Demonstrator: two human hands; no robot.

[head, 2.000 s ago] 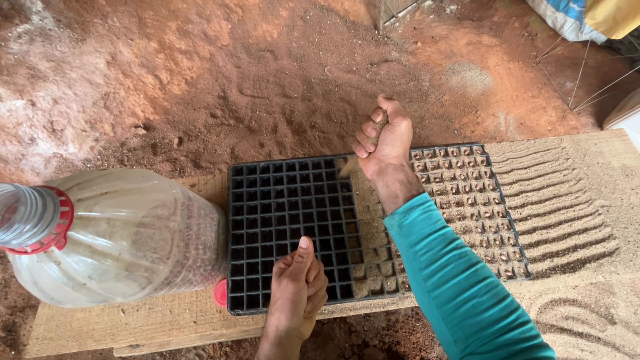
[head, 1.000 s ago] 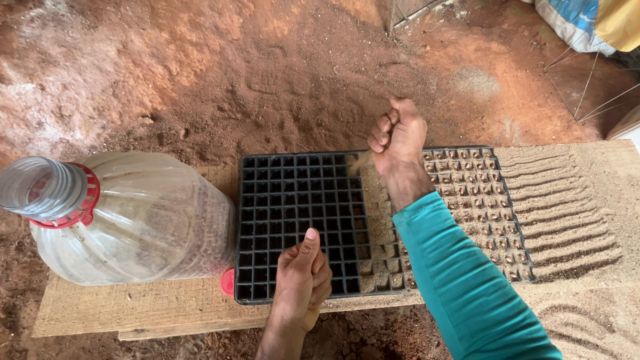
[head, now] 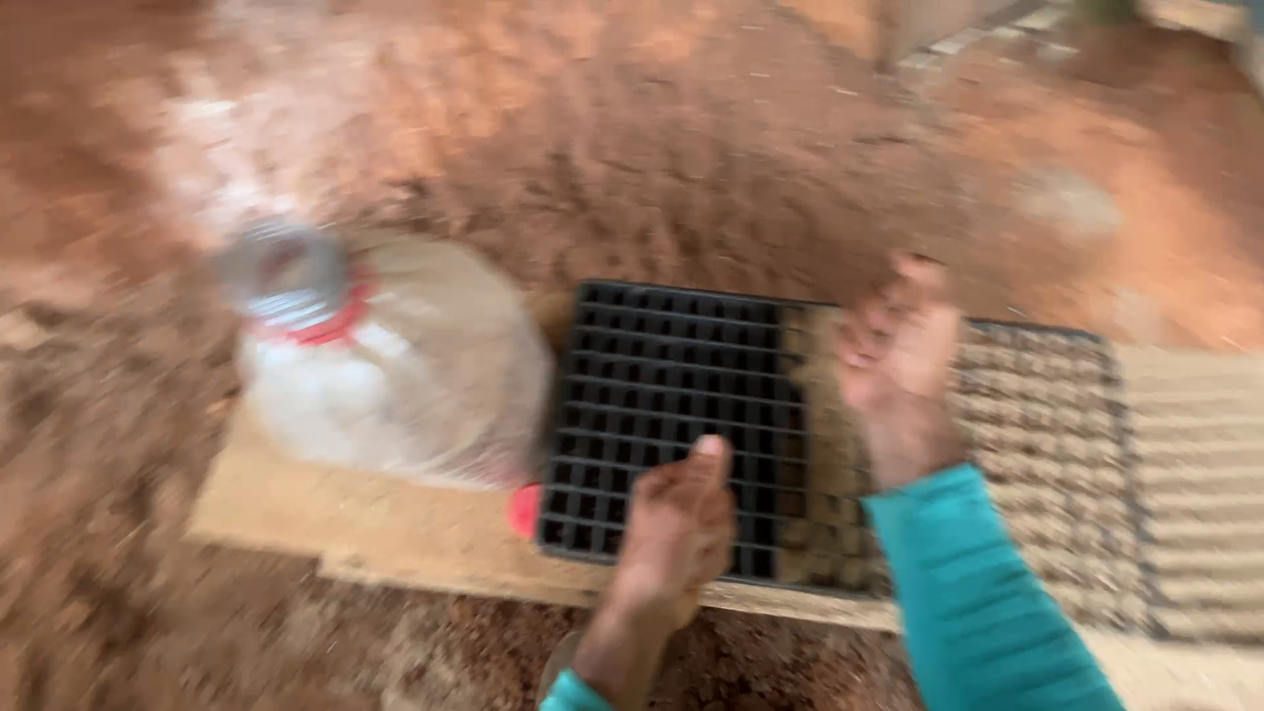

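Observation:
A black plastic seedling tray (head: 681,415) lies on a board; its left cells look dark and hollow, while its right cells hold pale brown soil. Above the tray's near edge is my left hand (head: 681,513), thumb up and fingers curled; blur hides whether it holds anything. My right hand (head: 904,341), fingers curled, hovers over the soil-covered strip (head: 829,425) beside the dark cells. Its contents cannot be told. Left of the tray, a large clear plastic bottle (head: 405,375) with a red neck ring lies with its open mouth toward the far left.
A wooden board (head: 375,528) supports the tray and bottle. A red cap (head: 524,511) sits between them near the board's front edge. Ridged pale soil (head: 1200,494) spreads right of the tray. Reddish earth ground (head: 612,148) surrounds the board.
The view has shifted and blurred, so everything sits lower and farther right in it. My right hand's fingers look somewhat looser than one second ago.

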